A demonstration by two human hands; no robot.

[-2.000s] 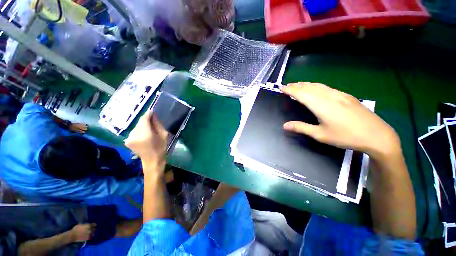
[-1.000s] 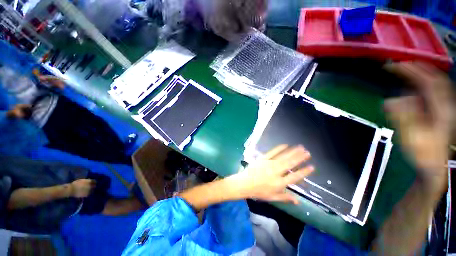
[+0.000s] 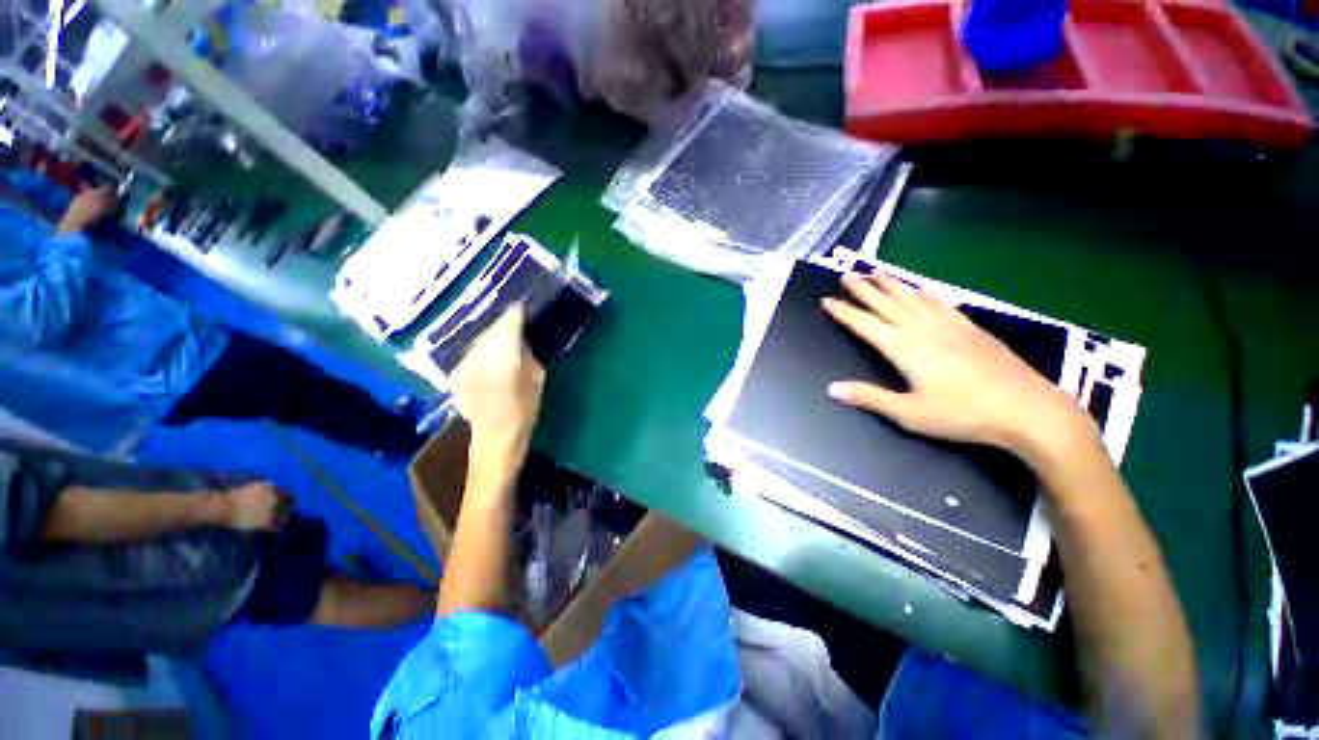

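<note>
The main stack of large black die-cut sheets with white margins (image 3: 868, 434) lies before me, its edges uneven. My right hand (image 3: 940, 362) rests on the top sheet with its fingers spread. My left hand (image 3: 499, 383) is at the short pile of smaller black sheets (image 3: 477, 311), left of the main stack. Its thumb lies over a smaller black sheet (image 3: 561, 321) and it seems to grip the near edge; the fingers beneath are hidden.
White cut-out sheets (image 3: 441, 231) lie beyond the short pile. Bubble wrap (image 3: 752, 181) lies behind the main stack. A red tray (image 3: 911, 72) with a blue block (image 3: 1013, 32) is at the rear. More black sheets (image 3: 1292, 521) lie far right. Coworkers sit at left.
My left hand has moved from the main stack's near left edge to the smaller pile. My right hand has come from the right side back onto the top large sheet.
</note>
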